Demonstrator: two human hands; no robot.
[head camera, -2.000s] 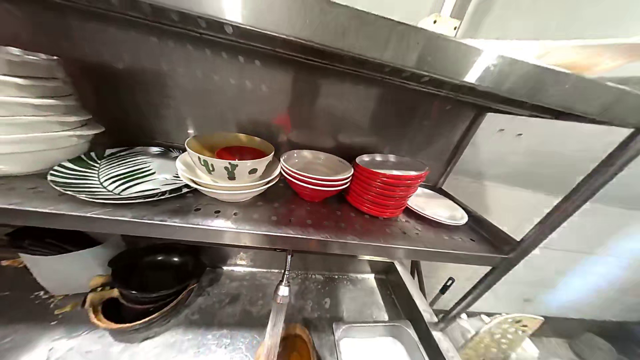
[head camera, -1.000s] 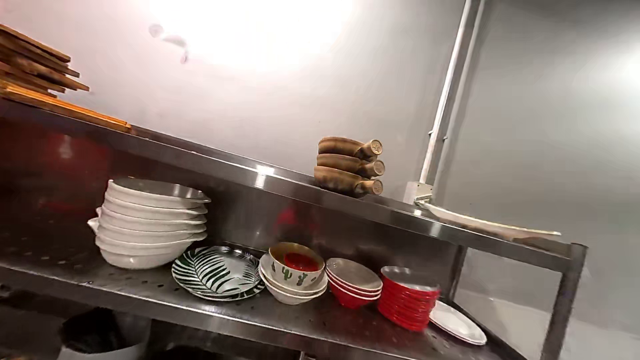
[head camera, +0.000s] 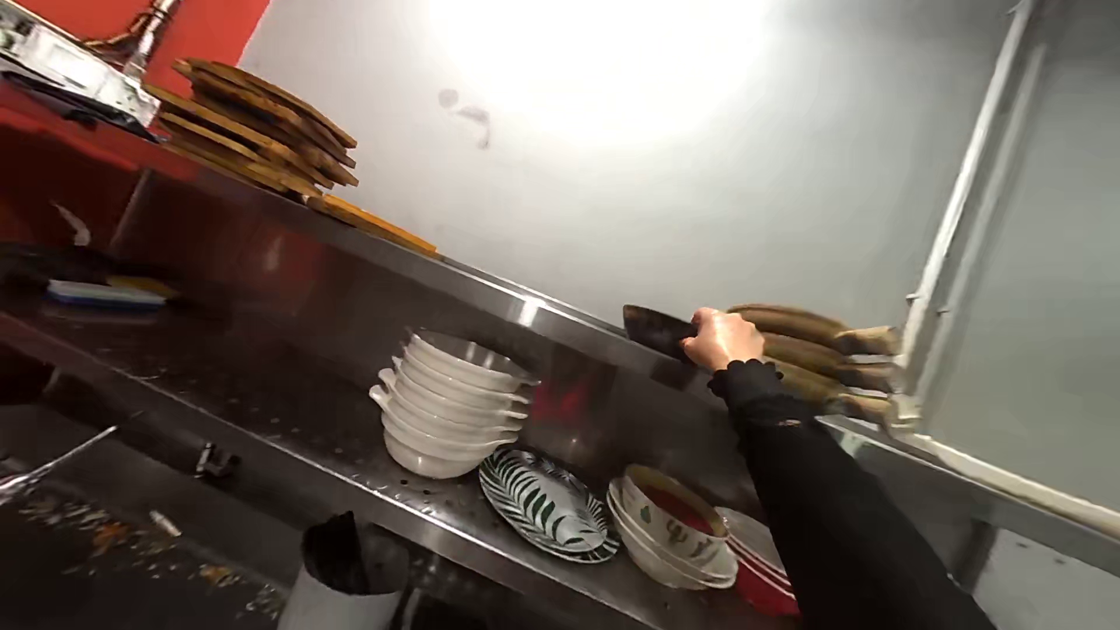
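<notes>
My right hand (head camera: 724, 339), at the end of a black sleeve, is closed on the edge of a dark bowl (head camera: 654, 331) at the upper metal shelf. Just right of it is a stack of brown handled bowls (head camera: 801, 350), partly behind the sleeve. On the shelf below are stacked white eared bowls (head camera: 451, 407), oval leaf-patterned plates (head camera: 547, 507), a cactus-patterned bowl (head camera: 674, 516) in white bowls, and red-and-white bowls (head camera: 759, 569) partly hidden by my arm. My left hand is out of view.
Wooden boards (head camera: 262, 127) are piled on the upper shelf at the left. The metal edge of the upper shelf (head camera: 529, 306) slopes across the view. A white bin (head camera: 341, 604) stands below, near scattered food scraps (head camera: 114, 534). A white pipe (head camera: 967, 192) runs up the wall.
My right hand has come into view at the upper shelf with a dark bowl, left of the brown handled bowls. The view has swung up and to the left.
</notes>
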